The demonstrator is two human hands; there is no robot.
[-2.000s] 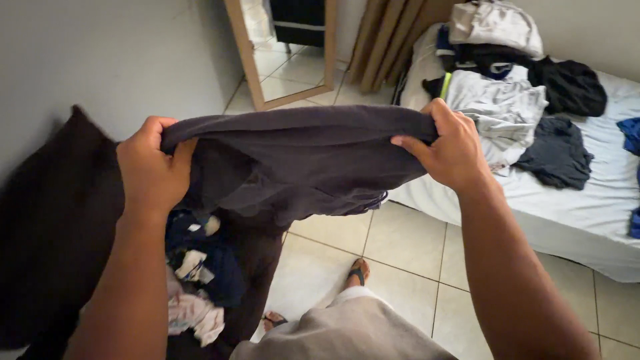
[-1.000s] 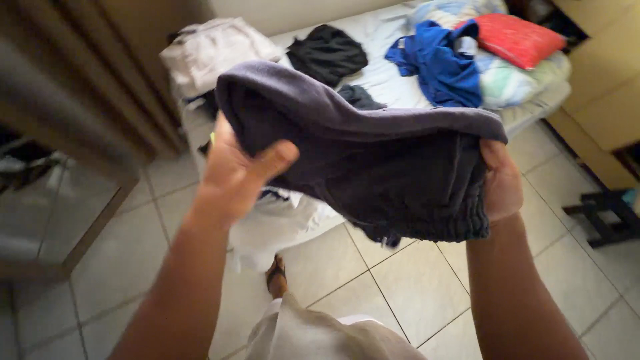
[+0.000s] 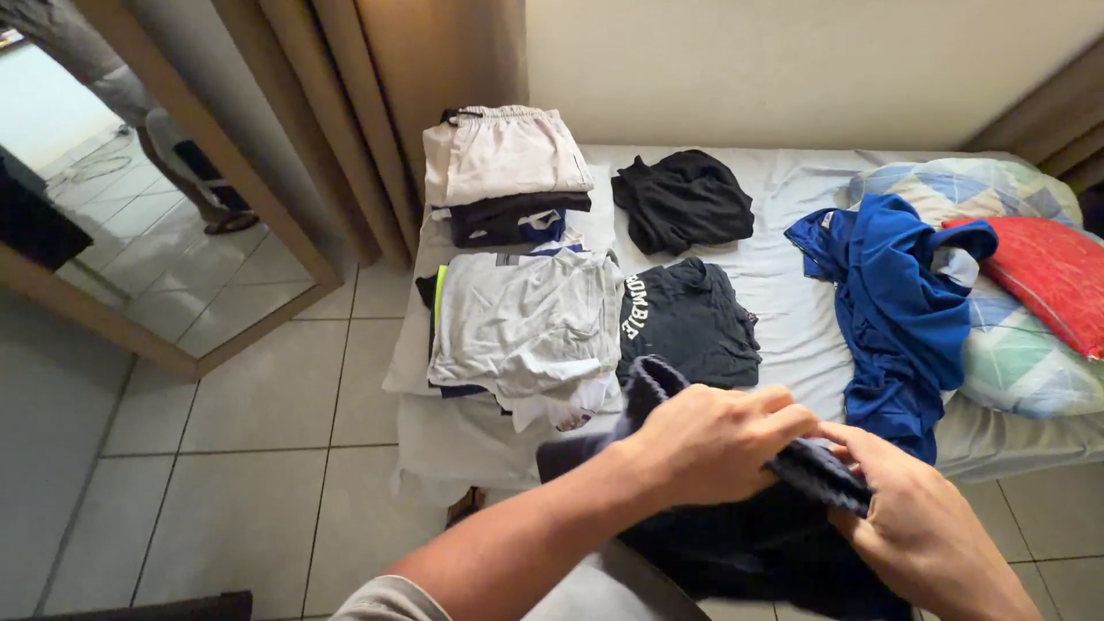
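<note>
A dark garment with an elastic waistband [image 3: 759, 535] hangs from both hands at the lower right, in front of the bed's near edge. My left hand [image 3: 720, 440] grips its waistband from above, the forearm reaching in from the lower left. Close beside it, almost touching, my right hand [image 3: 906, 500] pinches the same band. Much of the garment lies behind my arms or below the view. Beyond the hands, a folded black T-shirt with white lettering [image 3: 690, 323] lies on the bed next to a stack topped by a light grey shirt [image 3: 526, 319].
On the white bedsheet [image 3: 793, 336] are folded pale shorts [image 3: 513, 155] on a dark pile, a black garment [image 3: 686, 203], a crumpled blue garment [image 3: 906, 302], a red packet [image 3: 1052, 276] and a patterned pillow [image 3: 1026, 362]. A wood-framed mirror [image 3: 267, 194] and brown curtain [image 3: 345, 129] stand left.
My hands, spread apart at the garment's two ends a second ago, are now close together on its waistband. The garment hangs bunched below them. The view has shifted toward the bed.
</note>
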